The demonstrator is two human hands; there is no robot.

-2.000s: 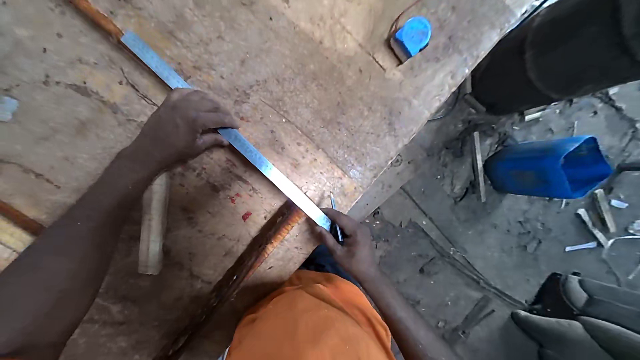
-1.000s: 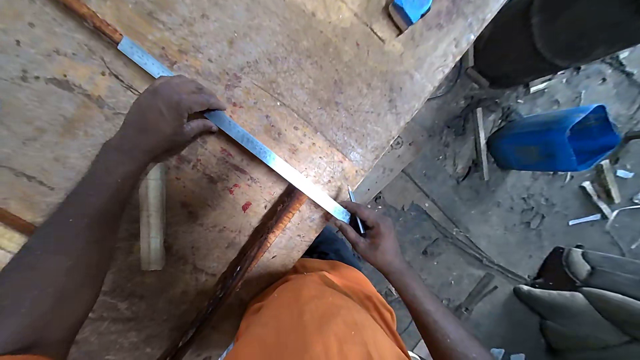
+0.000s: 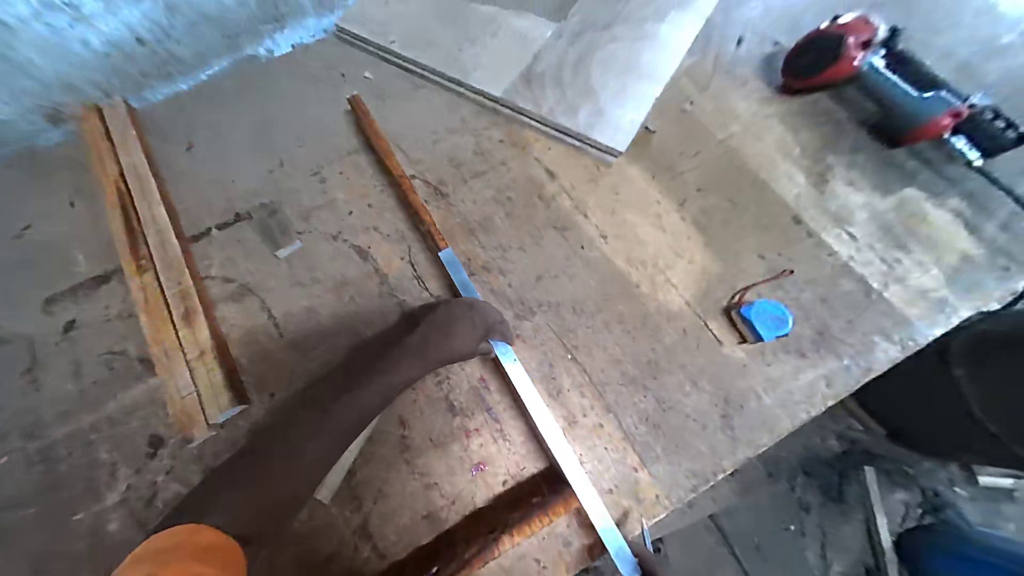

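Observation:
My left hand [image 3: 480, 322] grips a steel ruler [image 3: 552, 428] around its upper part. The ruler lies diagonally along a narrow wooden strip [image 3: 396, 172], whose far end sticks out beyond it. At the bottom edge, a small part of my right hand [image 3: 645, 560] is at the ruler's near end, with a thin pointed tool [image 3: 646, 534] beside it; most of this hand is out of view. The ruler crosses over the end of a dark reddish wooden piece [image 3: 496, 524]. A pale wood piece [image 3: 346, 464] is partly hidden under my left forearm.
Wooden strips [image 3: 172, 272] lie side by side at the left. Pale boards [image 3: 552, 72] rest at the back. A blue tape measure [image 3: 766, 320] is on the worktable [image 3: 680, 408] at the right, a red and black power tool [image 3: 880, 84] beyond. A blue container [image 3: 960, 548] stands past the table's edge.
The view has swung up and left, showing the boards, wooden strips and power tool. My left hand remains on the ruler; my right hand is now mostly out of view.

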